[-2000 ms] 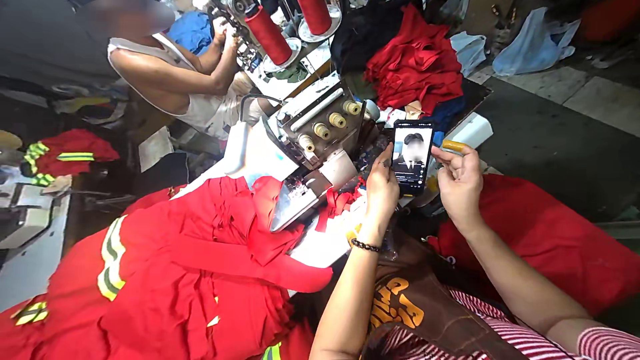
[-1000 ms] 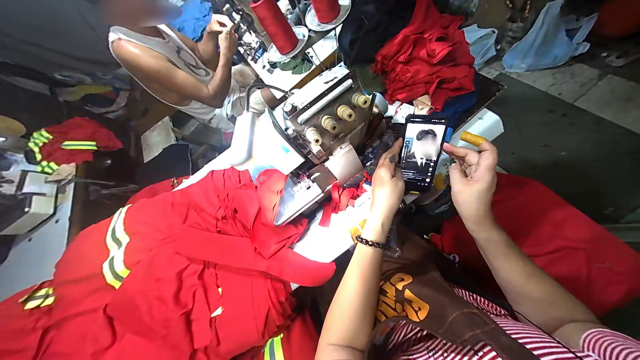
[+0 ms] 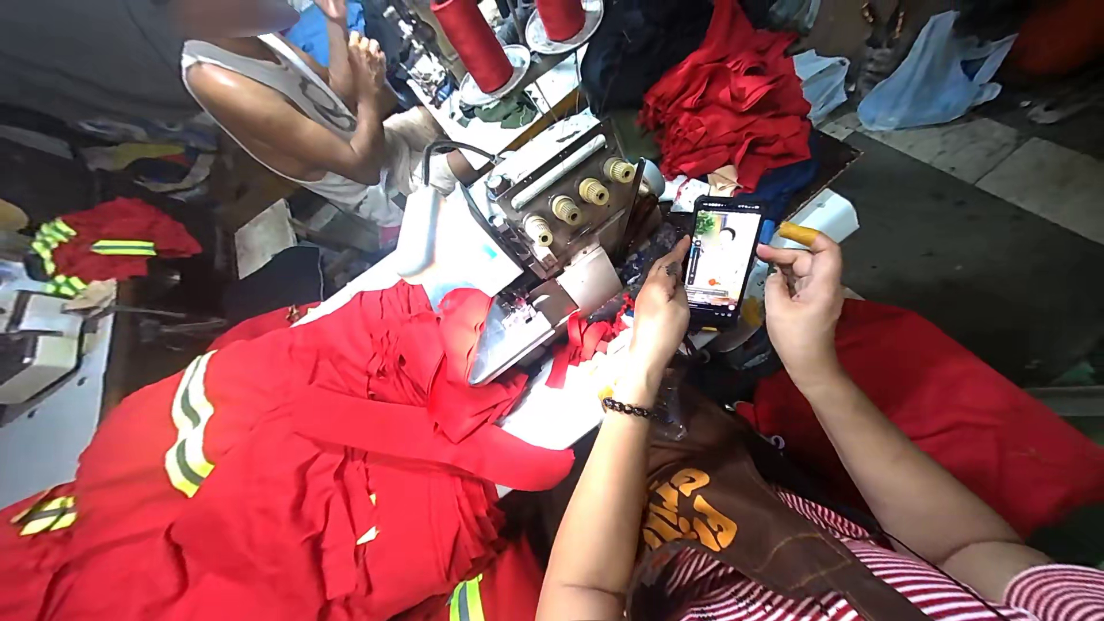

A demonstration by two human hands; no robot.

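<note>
My left hand [image 3: 662,312] is closed around the left edge of a black smartphone [image 3: 723,263], whose lit screen faces me. Just right of the phone is my right hand [image 3: 804,297], fingers curled, with a yellow cover on one finger; whether it touches the phone's edge I cannot tell. Beyond and left of the phone stands an overlock sewing machine [image 3: 561,207] with a row of cream tension dials. Red garments [image 3: 345,448] with reflective strips lie heaped at its left. Narrow red fabric scraps [image 3: 591,336] lie by the machine's front, near my left wrist.
Red thread cones [image 3: 476,47] stand beyond the machine. A person [image 3: 293,112] in a white sleeveless top sits at the upper left. A red cloth pile [image 3: 733,86] lies behind the phone, red fabric [image 3: 931,405] at the right, and a plastic bag [image 3: 936,82] on the floor.
The picture on the phone's screen has changed. The other person's hands have come up and closer together. My left hand still holds the phone.
</note>
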